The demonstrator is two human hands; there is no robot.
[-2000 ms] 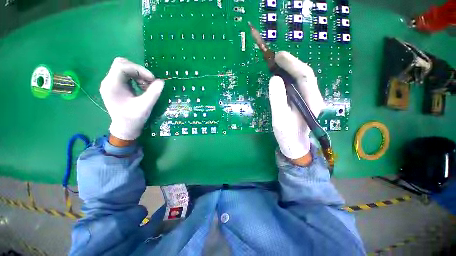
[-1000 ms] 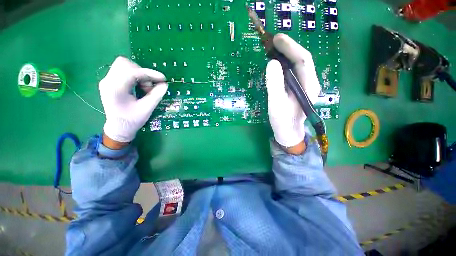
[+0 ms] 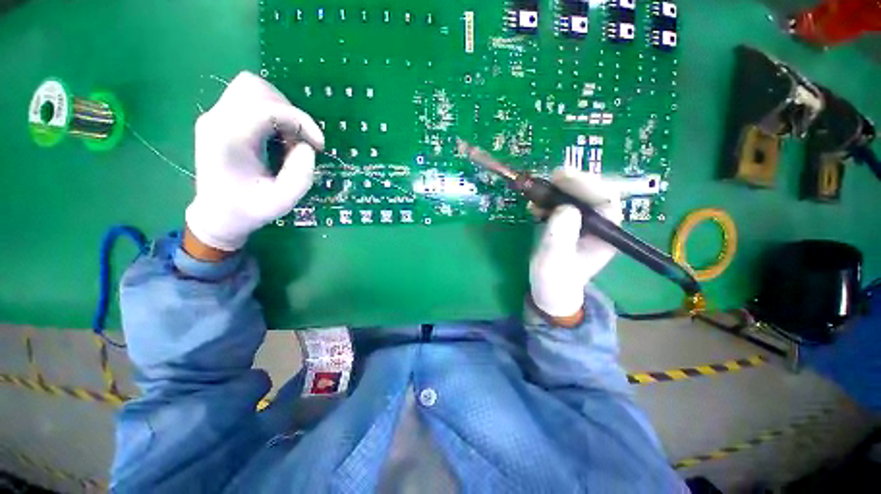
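Note:
The large green circuit board (image 3: 367,72) lies flat on the mat, its top edge cut off by the picture. My gloved left hand (image 3: 253,159) pinches the thin solder wire (image 3: 162,154) over the board's left side; its free end points right. The wire runs back to the green-rimmed solder spool (image 3: 75,114) at far left. My gloved right hand (image 3: 575,241) holds the soldering iron (image 3: 618,234) like a pen. Its tip points up and left over the middle of the board. I cannot tell whether the tip touches the board.
Two iron stands with yellow-brown sponges (image 3: 758,159) are at the right. A yellow tape ring (image 3: 704,244) lies on the green mat (image 3: 386,280), beside a black round holder (image 3: 816,285). A red bar (image 3: 838,21) is at upper right. A blue coiled cord (image 3: 108,275) is at left.
My right hand has moved down and the iron now lies flatter, its tip lower and nearer the board's middle. The board appears higher in view. My left hand still holds the wire.

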